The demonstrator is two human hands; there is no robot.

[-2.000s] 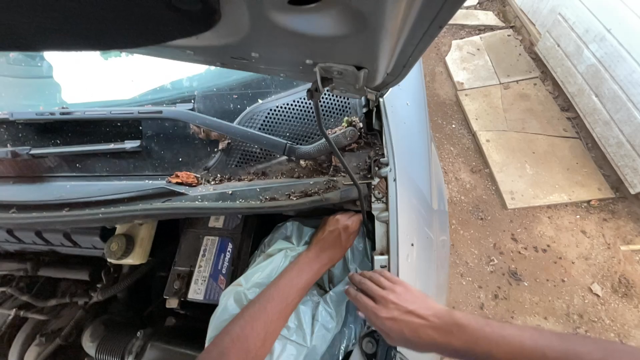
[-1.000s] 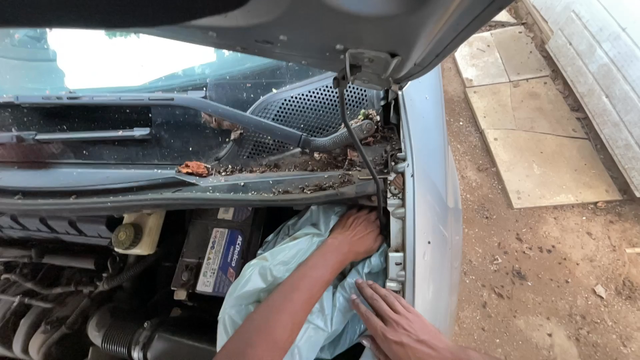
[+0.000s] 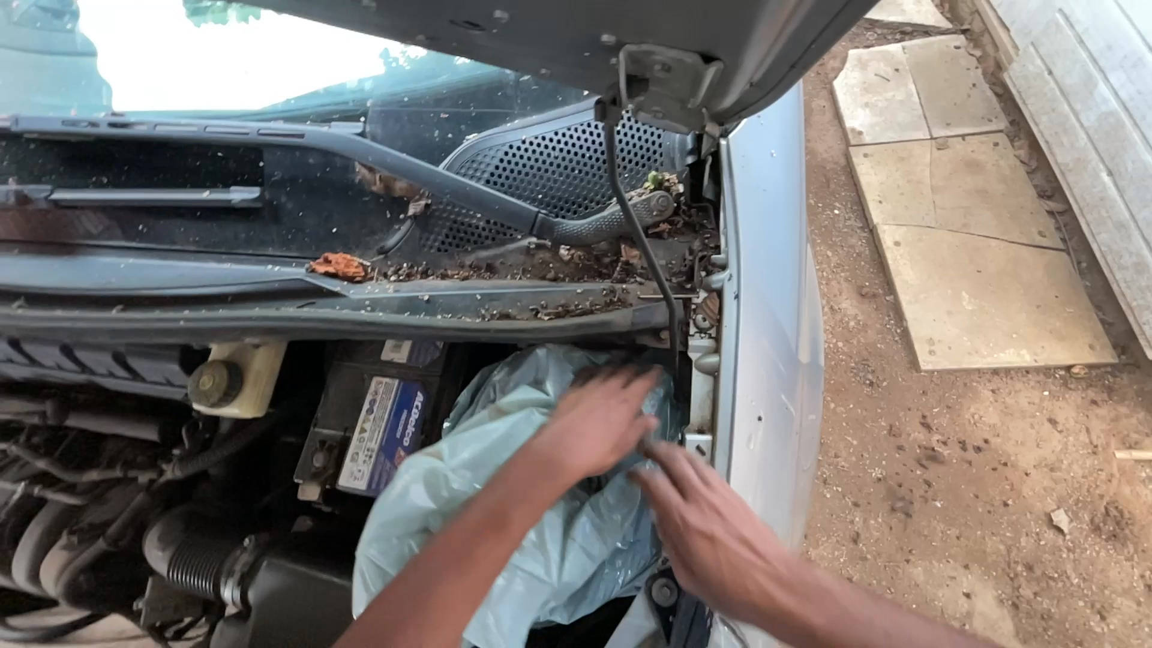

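Note:
A pale blue-green plastic bag (image 3: 531, 540) lies bunched in the engine bay beside the ACDelco car battery (image 3: 387, 423). My left hand (image 3: 603, 418) rests on the upper right part of the bag, fingers spread and blurred; whether it pinches the plastic is unclear. Just to its lower right, my right hand (image 3: 706, 513) is at the bag's right edge beside the silver fender (image 3: 765, 360), its fingertips close to my left hand. What its fingers hold, if anything, cannot be told. What is under the bag is hidden.
The raised hood (image 3: 558, 36) hangs above, with a dark cable (image 3: 639, 234) running down from its hinge. A wiper arm (image 3: 432, 180) and debris-covered cowl (image 3: 504, 301) lie behind the bay. Left are a yellowed reservoir (image 3: 238, 378) and a corrugated air hose (image 3: 198, 562).
My left hand has drawn back from the rear corner of the bay onto the bag. My right hand has come off the fender edge and is nearer my left hand.

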